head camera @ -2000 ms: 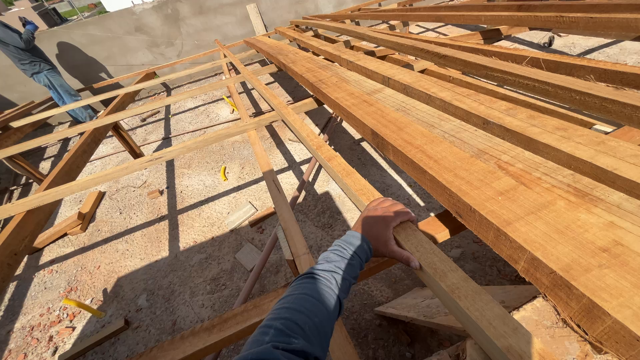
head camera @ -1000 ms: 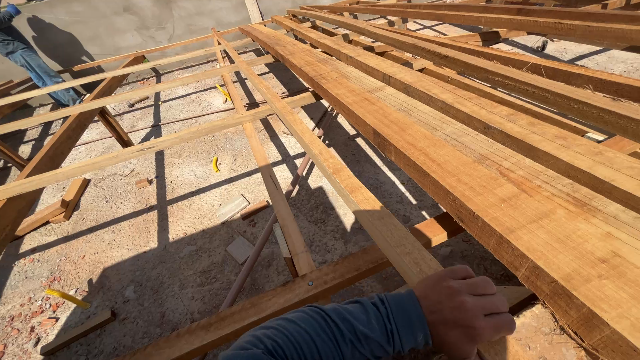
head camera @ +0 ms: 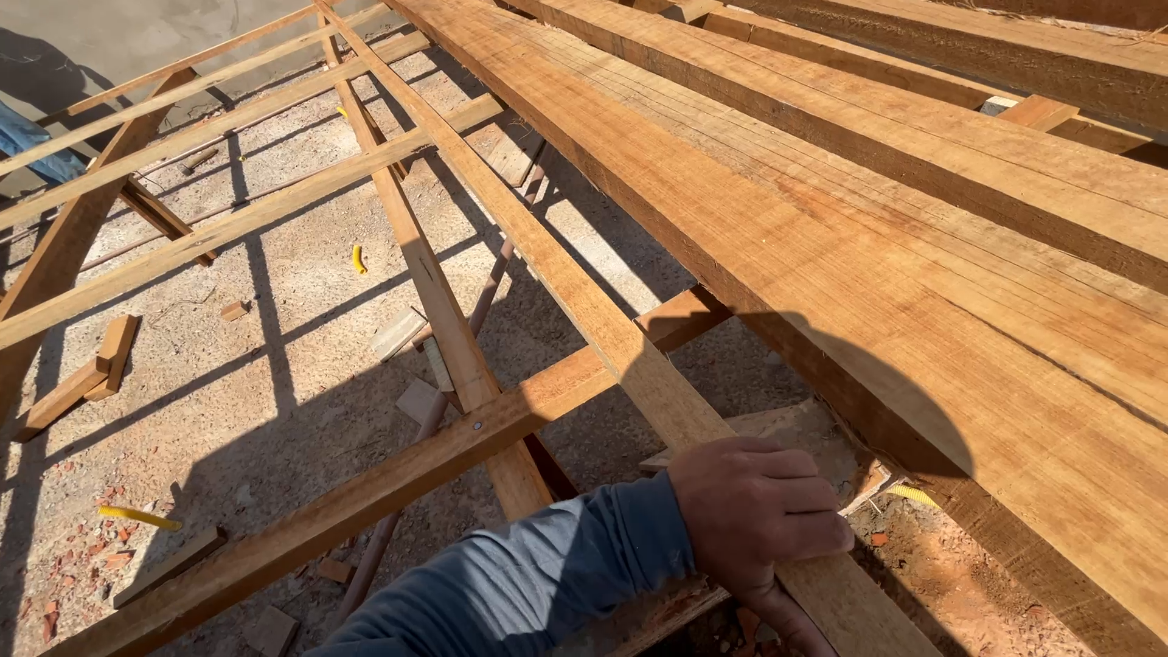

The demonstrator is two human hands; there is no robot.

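My left hand (head camera: 762, 525), in a blue-grey sleeve, is closed around a long sawn wooden batten (head camera: 584, 297) at the lower right of centre. Its fingers lie over the top and its thumb is on the near side. The batten runs away toward the wall and lies across a wooden crossbeam (head camera: 365, 506). A wide thick plank (head camera: 730, 210) lies to the right of the hand, not touching it. Another narrow batten (head camera: 424, 283) passes under the crossbeam on the left. My right hand is not in view.
More long beams (head camera: 912, 137) lie at right. Several battens (head camera: 219, 237) span the left above rough ground with wood offcuts (head camera: 114, 356) and yellow corrugated conduit pieces (head camera: 139, 518). A plastered wall (head camera: 210, 32) stands behind. Part of another person's trousers (head camera: 41, 146) shows at the left edge.
My left hand was at the crossbeam two seconds ago and is now on the near side of it, still on a batten. The view has shifted, leaving less of the other person visible.
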